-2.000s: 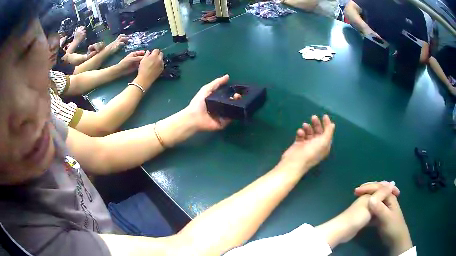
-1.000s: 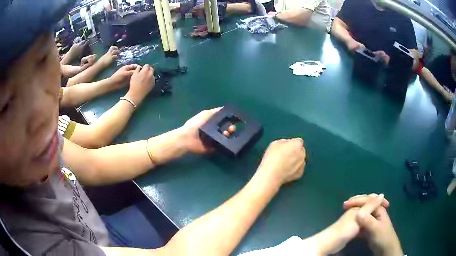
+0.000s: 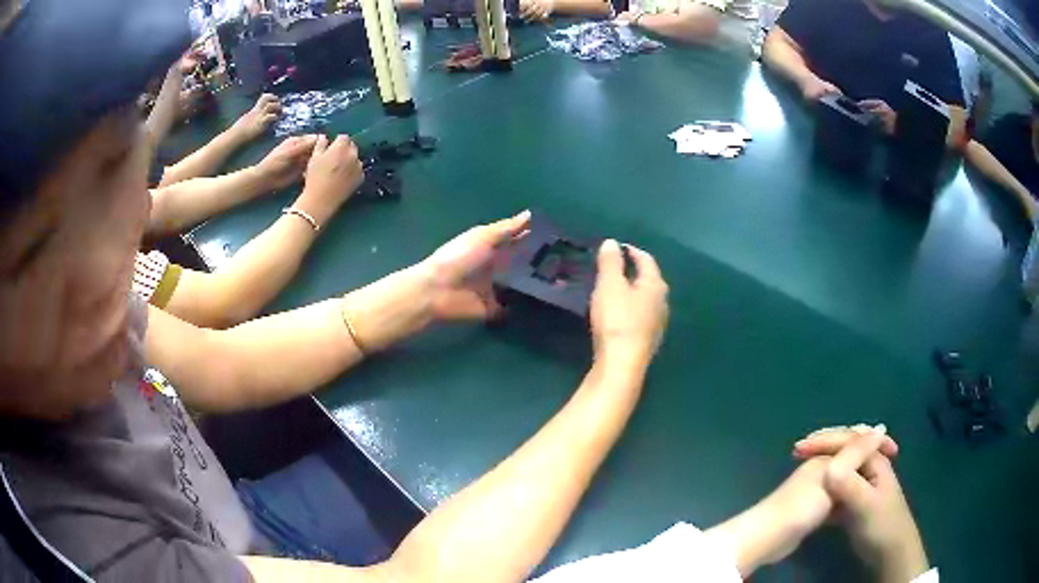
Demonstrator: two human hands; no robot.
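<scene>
My left hand point(image 3: 794, 498) and my right hand point(image 3: 875, 501) are clasped together at the lower right, with white sleeves behind them. I see nothing held in them. Left of them, the neighbour's two hands hold a black insert tray point(image 3: 547, 285) above the table. Its top has a shaped cut-out and faces up. The neighbour's one hand is on its left side and the other on its right side. A small pile of black accessories point(image 3: 971, 393) lies on the table to the right, beyond my hands.
The glossy green table point(image 3: 729, 330) has white cards point(image 3: 711, 139) towards the far side. Tangled black pieces point(image 3: 382, 171) and shiny plastic bags point(image 3: 317, 111) lie at left. A person opposite handles tall black boxes point(image 3: 845, 131). Pale uprights point(image 3: 387, 57) stand at the far edge.
The neighbour's right hand has moved from open and apart to the right side of the insert tray. The tray has tilted and turned. My hands stay clasped.
</scene>
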